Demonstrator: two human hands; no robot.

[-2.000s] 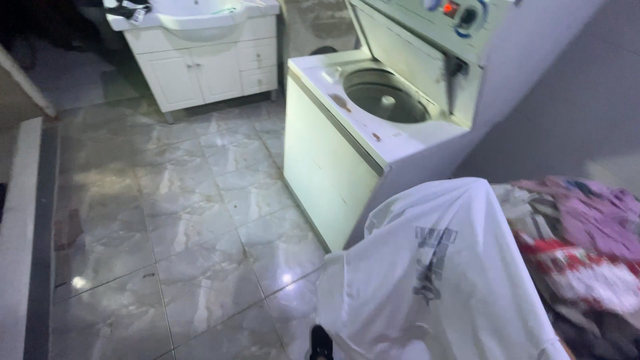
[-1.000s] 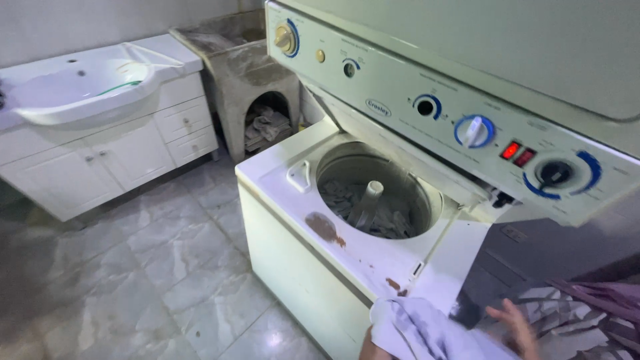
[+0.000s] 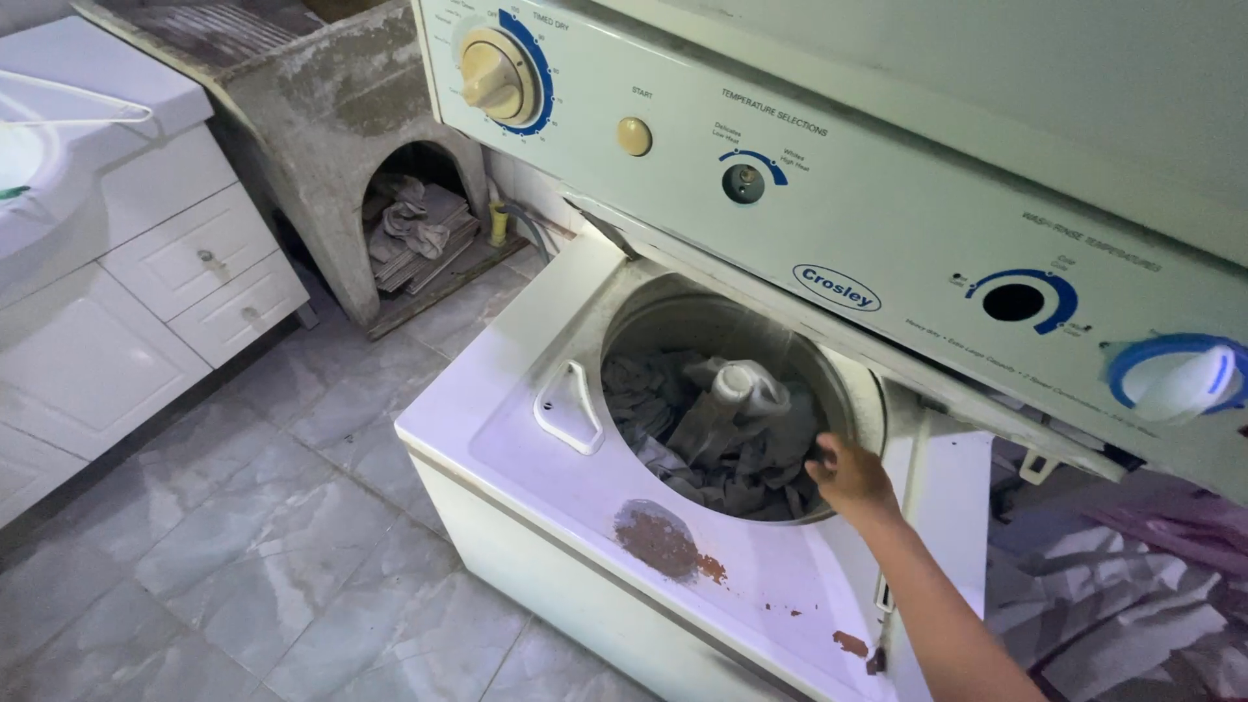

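Note:
My right hand (image 3: 850, 478) is over the right rim of the washer tub, fingers loosely bent and apart, with nothing in it. Below and left of it, damp-looking grey and white clothes (image 3: 751, 478) lie in the tub around the agitator (image 3: 733, 385). The white top-loading washing machine (image 3: 507, 468) has rust patches on its top. Its lid is raised under the Crosley control panel (image 3: 877, 214). My left hand is out of view.
Right of the washer lies a pile of white and purple clothes (image 3: 1121, 604). At the left stand a white vanity cabinet (image 3: 175, 253) and a concrete laundry sink (image 3: 322, 107), with a cloth (image 3: 414, 229) and stacked tiles in its arched opening. Grey tiles cover the floor.
One second ago both hands held a pale cloth at the washer's front right; now my right hand is empty over the tub and the left is gone from view. The view has moved closer to the washer.

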